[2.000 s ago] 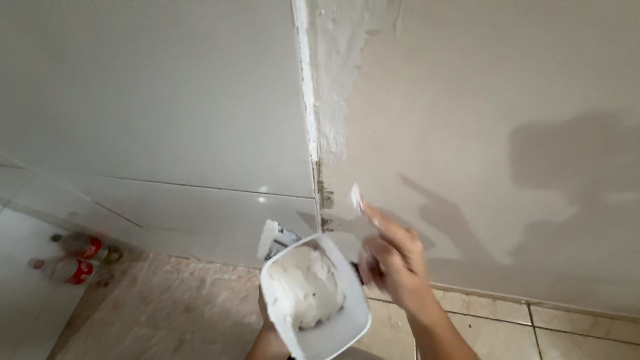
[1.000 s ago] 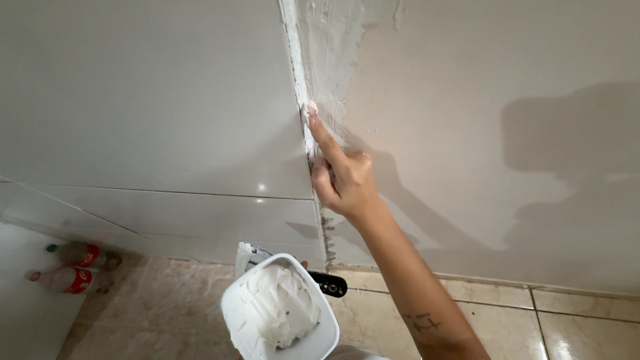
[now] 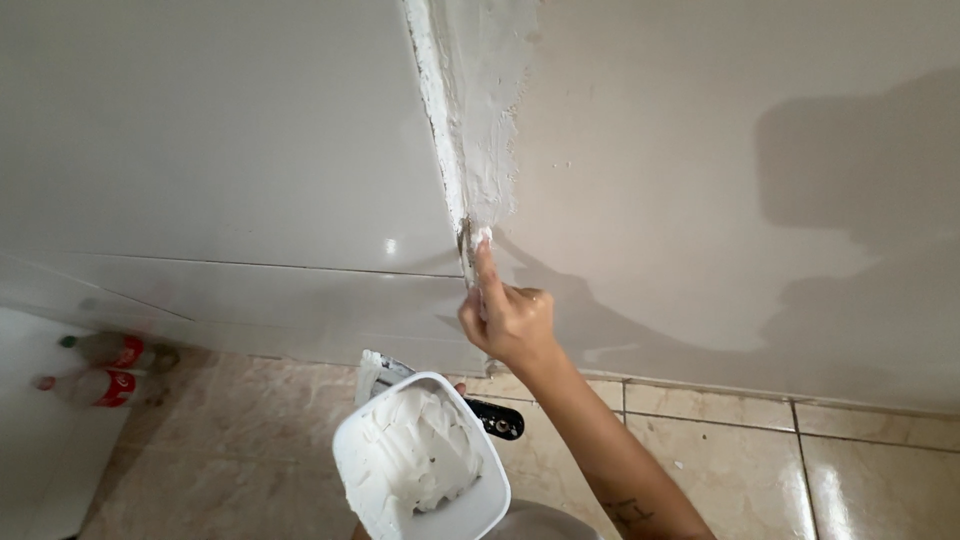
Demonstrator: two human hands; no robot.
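The index finger of my right hand (image 3: 514,311) is stretched out, with a dab of white paste (image 3: 482,237) at its tip, against the wall just right of the tile edge. A strip of white filler (image 3: 439,112) runs up the corner above it. Below sits a square white plastic tub (image 3: 495,491) with white paste (image 3: 424,450) inside. Behind the tub are a putty knife's coated blade (image 3: 373,375) and its black handle (image 3: 499,420). My left hand (image 3: 460,388) is almost wholly hidden behind the tub; only a fingertip shows by the handle, and a bit of skin lies at the bottom edge.
Glossy grey wall tiles (image 3: 225,165) stand on the left and a beige painted wall (image 3: 660,187) on the right, crossed by shadows. Two plastic bottles with red labels (image 3: 116,388) lie at the lower left. Beige floor tiles (image 3: 720,465) run along the wall's foot.
My right hand has gone from beside the tub up to the corner strip, then down to a lower spot right of the tile edge. The tub has shifted a little.
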